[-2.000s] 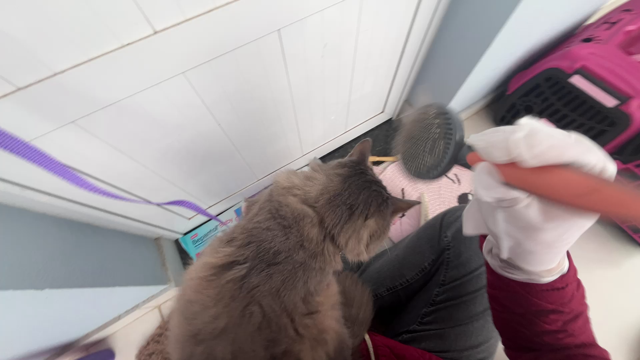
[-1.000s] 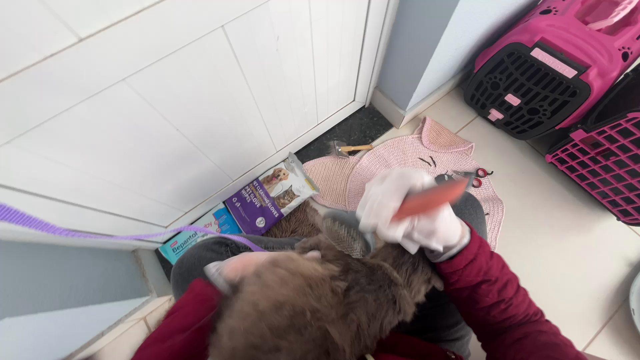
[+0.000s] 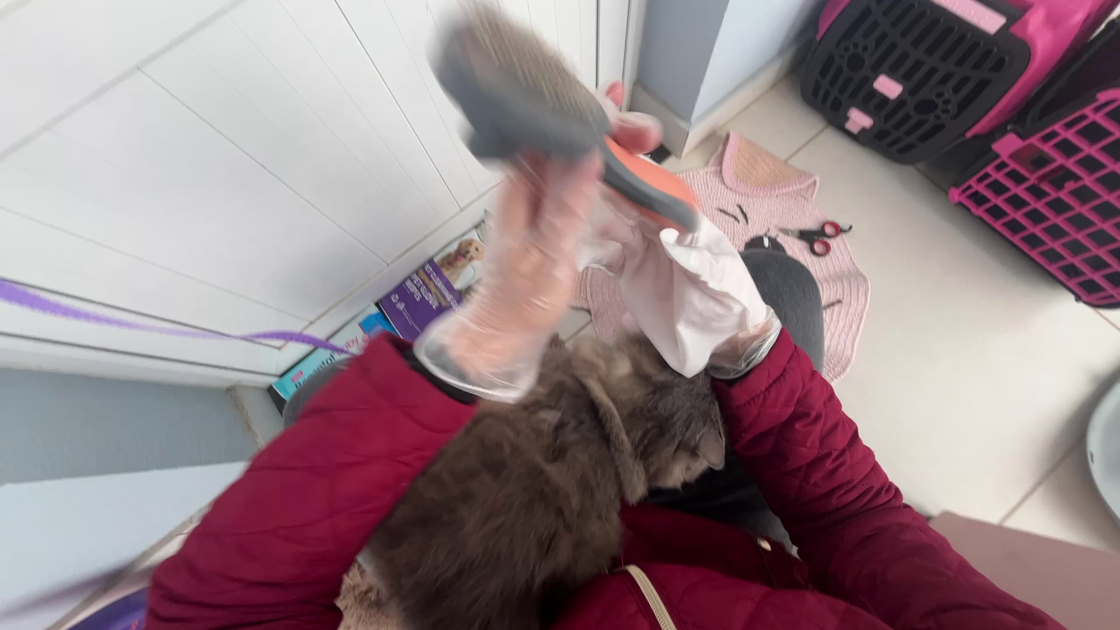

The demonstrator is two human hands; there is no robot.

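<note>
A slicker brush (image 3: 525,87) with a dark head and an orange and grey handle is held up in front of me, its bristles turned upward and looking full of fur. My left hand (image 3: 542,236), in a clear plastic glove, is raised at the brush head, blurred; whether its fingers grip the head is not clear. My right hand (image 3: 652,254) wears a white glove with clear plastic at the wrist and holds the brush by the handle. Below both hands a long-haired grey-brown cat (image 3: 525,490) lies across my lap, its head toward the right.
A pink animal-faced mat (image 3: 840,297) with red-handled scissors (image 3: 821,238) lies on the tiled floor. Pink and black pet carriers (image 3: 919,79) stand at the upper right. Packs of pet glove wipes (image 3: 420,302) rest along the white door (image 3: 262,157). A purple strap (image 3: 175,331) crosses at left.
The brush was down at the cat's fur one second ago and is now lifted, bristles up. My left hand has risen from beside the cat to the brush head.
</note>
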